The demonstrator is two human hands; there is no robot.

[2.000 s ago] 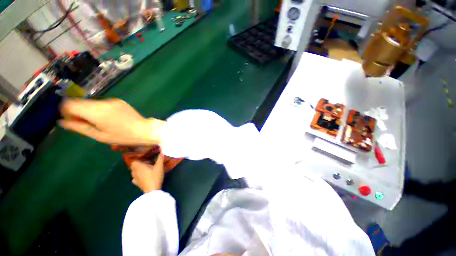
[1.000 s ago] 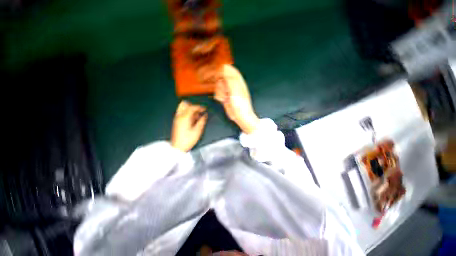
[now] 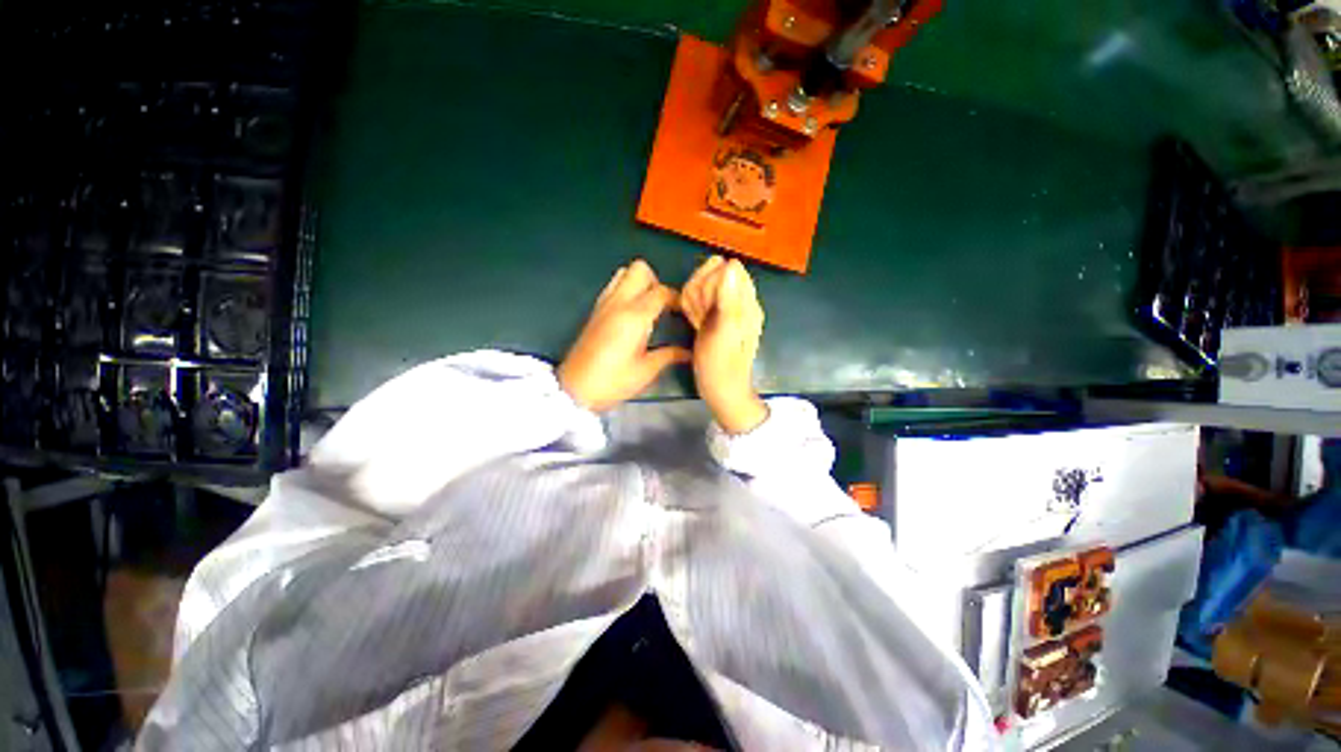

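Observation:
My left hand [image 3: 622, 341] and my right hand [image 3: 722, 326] are close together over the front edge of the green mat, fingers curled towards each other. Whatever may be between their fingertips is hidden. Just beyond them stands the orange toggle-clamp press fixture [image 3: 794, 74], with dark metal linkage. Its flat orange fixture base [image 3: 681, 162] has a nest near the front edge, with a round pattern showing in it. Neither hand touches the fixture.
A large black blister tray [image 3: 177, 265] with square pockets lies at the left. Another black tray [image 3: 1199, 265] is at the far right. The white machine table [image 3: 941, 507] at the lower right bears orange-brown machine fixture nests [image 3: 1062, 632].
The view has turned and steadied. The fixture now shows upper centre, with the left tray clear. My hands have come together in front of the fixture; my right hand is off its base.

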